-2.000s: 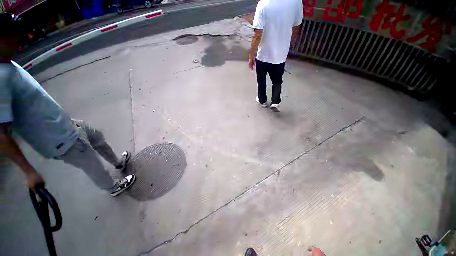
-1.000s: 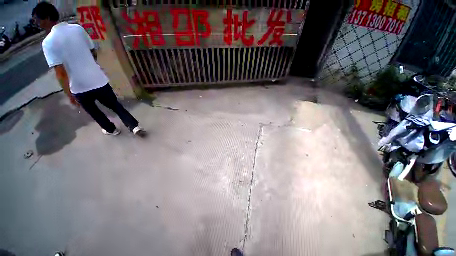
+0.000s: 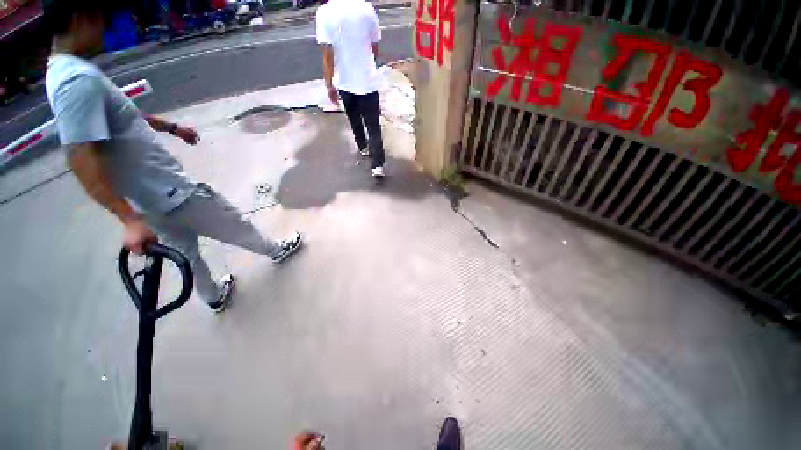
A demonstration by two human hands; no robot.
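A black pallet truck handle [image 3: 145,343] rises from the bottom left to a loop grip. A person in a light grey-blue shirt [image 3: 132,145] holds the loop with one hand [image 3: 138,235]. Only the lower end of the bar and a bit of its base show at the bottom edge. My left hand [image 3: 309,440] shows as a small blurred patch at the bottom edge, cut off, away from the handle. Whether it holds anything cannot be told. My right hand is out of the picture.
A person in a white shirt [image 3: 349,48] walks ahead near a gate pillar [image 3: 439,105]. A barred metal gate [image 3: 606,176] with red characters runs along the right. A red and white barrier arm [image 3: 26,141] and a road [image 3: 220,61] lie at the far left. My dark shoe tip [image 3: 449,434] shows below.
The view has swung right and partly back left. The person with the handle is back in view, further forward. The person in white is nearer the road. A hand shows again at the bottom edge.
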